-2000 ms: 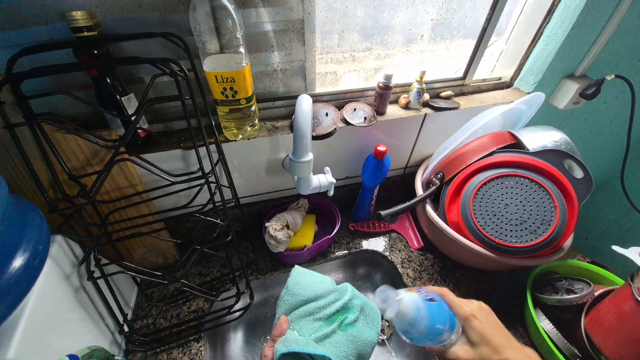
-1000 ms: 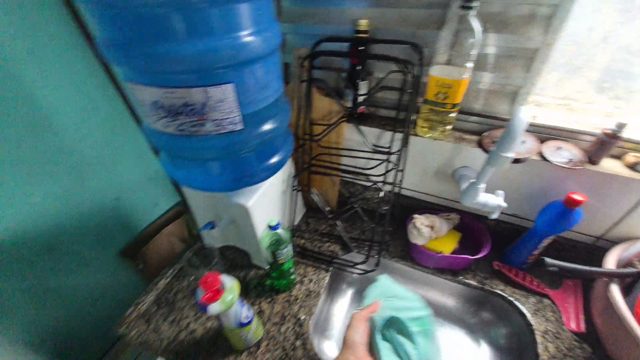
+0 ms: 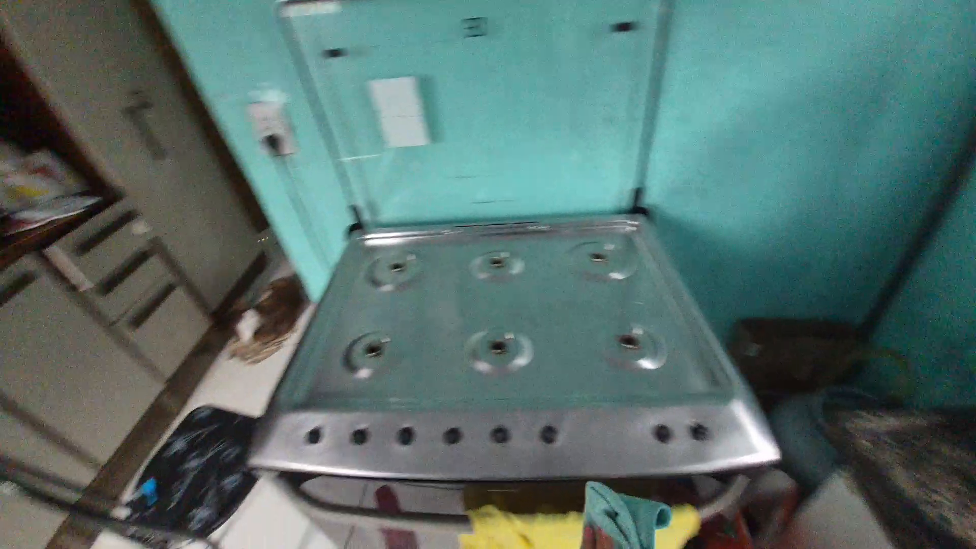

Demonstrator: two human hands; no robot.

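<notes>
My left hand (image 3: 597, 537) shows only as a sliver of fingers at the bottom edge, closed on a teal cloth (image 3: 625, 515). The cloth is in front of the oven door of a stainless steel gas stove (image 3: 450, 305). My right hand is out of view. The cooktop has several bare burner seats without grates or caps, and its glass lid (image 3: 518, 114) stands raised against the wall. A yellow cloth (image 3: 526, 530) hangs at the oven door handle (image 3: 396, 520), behind the teal cloth. The picture is blurred.
Drawer cabinets (image 3: 130, 267) stand to the left. A black plastic bag (image 3: 202, 465) and a brown bundle (image 3: 271, 320) lie on the floor left of the stove. To the right are a stone counter edge (image 3: 915, 457) and a dark box-like object (image 3: 793, 351). A plug sits in the wall outlet (image 3: 271, 130).
The view has swung from the sink to the stove. The teal cloth is still in my left hand. The blue bottle in my right hand two seconds ago is out of view, as is that hand.
</notes>
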